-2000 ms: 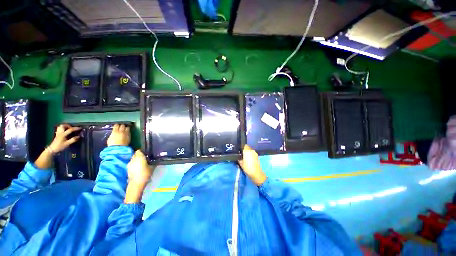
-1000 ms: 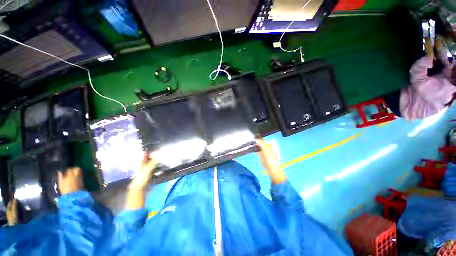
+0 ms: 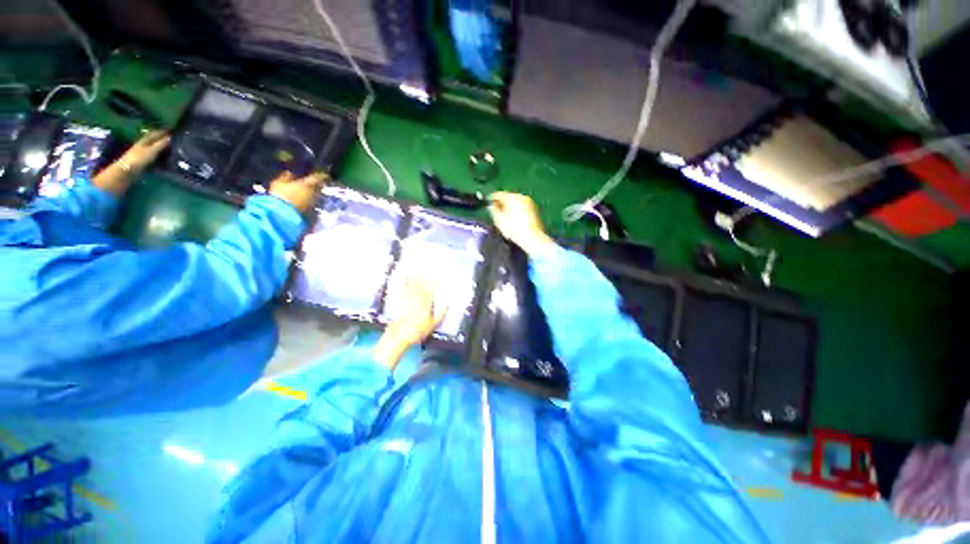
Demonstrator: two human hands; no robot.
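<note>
Two tablets with silvery, glaring surfaces lie side by side in front of me, a left one (image 3: 346, 250) and a right one (image 3: 450, 253). A dark glossy tablet (image 3: 521, 335) lies in a black tray (image 3: 481, 319) just right of them. My left hand (image 3: 415, 310) is on the lower part of the right silvery tablet; glare blurs its fingers. My right hand (image 3: 516, 218) is at the tray's far edge, its fingertips beside the end of a black handheld scanner (image 3: 452, 194) on the green mat. Whether it grips the scanner or tray is unclear.
At left, another worker's hands (image 3: 298, 191) touch a black two-slot tray (image 3: 255, 138). More dark tablets (image 3: 711, 345) lie in trays at right. White cables (image 3: 649, 101) hang to the mat below monitors. A red stool (image 3: 840, 462) stands on the floor.
My hands have left the near edge of the two-slot tray. My right hand has moved to the far side by the scanner, my left onto a silvery tablet. The view has turned.
</note>
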